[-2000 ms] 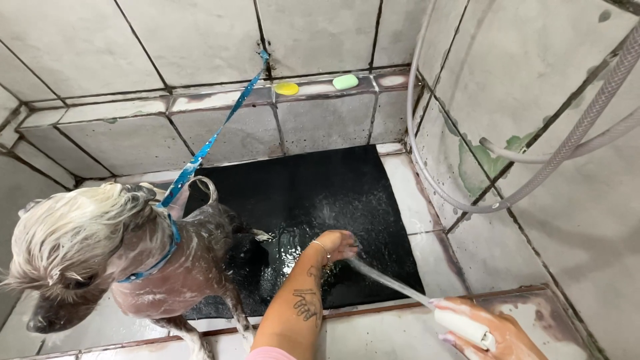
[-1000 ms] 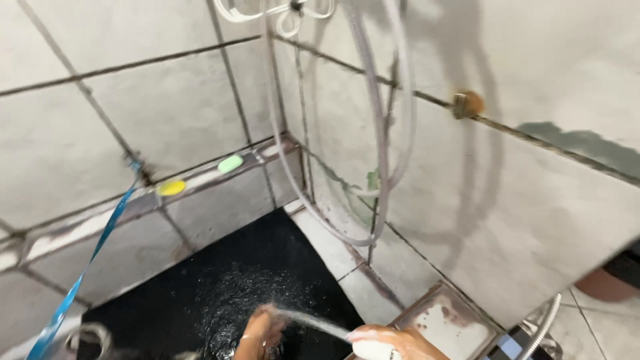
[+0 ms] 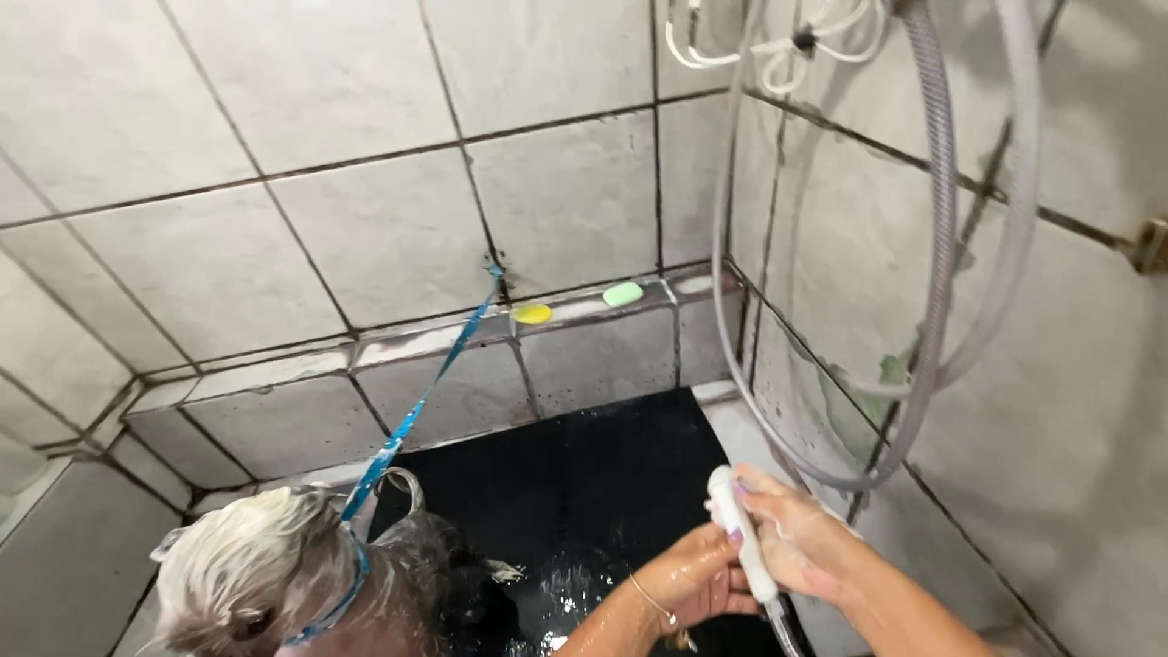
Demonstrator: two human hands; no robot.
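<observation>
My right hand [image 3: 796, 529] is wrapped around a white handheld shower head [image 3: 744, 538], whose hose runs down from its lower end. Just left of it, my left hand [image 3: 707, 573], wet and with a bracelet at the wrist, has its fingers beside and partly behind the shower head; whether it grips it is unclear. At the lower left a wet dog [image 3: 260, 570] with pale head hair stands on or by a black mat [image 3: 584, 493]. A blue leash [image 3: 415, 411] runs from the dog's neck up to the tiled wall.
A yellow soap bar [image 3: 533, 314] and a green soap bar [image 3: 623, 294] lie on the tiled ledge [image 3: 438, 339]. Looped hoses [image 3: 940, 228] hang down the right wall. White cables [image 3: 776, 55] are bundled at the top, and a metal fitting [image 3: 1152, 245] sits at the right edge.
Water streamed from the shower head toward my left hand in both earlier frames; no clear stream shows now. My hands have come together at the shower head. The view has swung right and partly back.
</observation>
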